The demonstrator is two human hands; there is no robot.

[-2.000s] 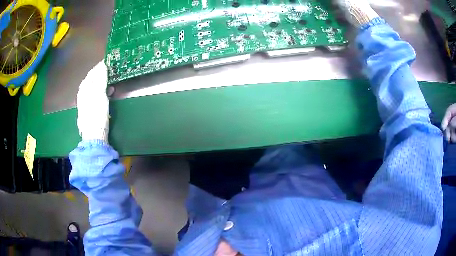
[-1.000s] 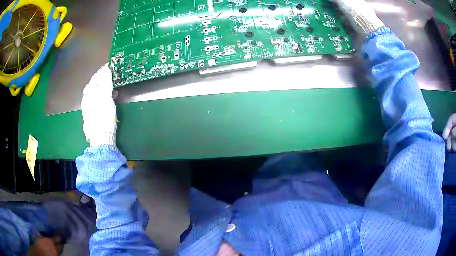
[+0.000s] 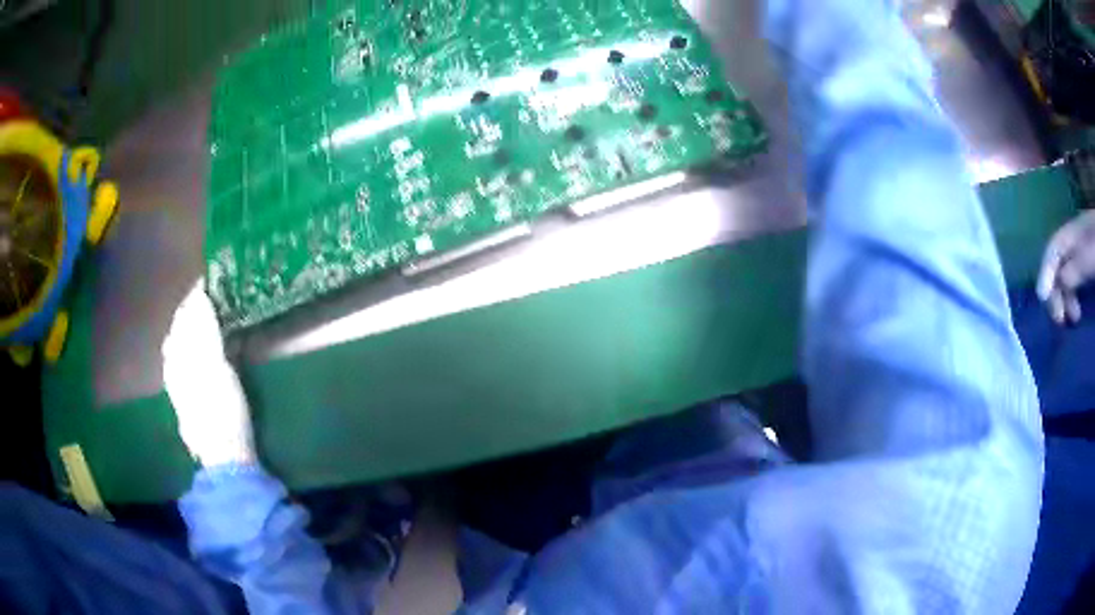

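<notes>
A large green circuit board [image 3: 480, 132] with white markings, dark round spots and pale edge connectors lies over a shiny metal sheet [image 3: 150, 288] on the green-edged bench. My left hand [image 3: 204, 372], in a white glove, is at the board's near left corner, gripping its edge; the fingertips are partly hidden. My right arm, in a blue sleeve, reaches forward past the board's right side. My right hand is out of the picture beyond the top edge.
A yellow and blue fan [image 3: 30, 234] stands at the left end of the bench. Another person's hand [image 3: 1066, 267] shows at the right edge. Dark items [image 3: 1063, 66] are at the far right. A pale tag [image 3: 84, 481] hangs at the bench's left front edge.
The view has tilted and shifted. My right arm reaches further forward, and its hand has left the picture. My left hand remains at the board's corner. Another person's blue clothing shows at the lower left.
</notes>
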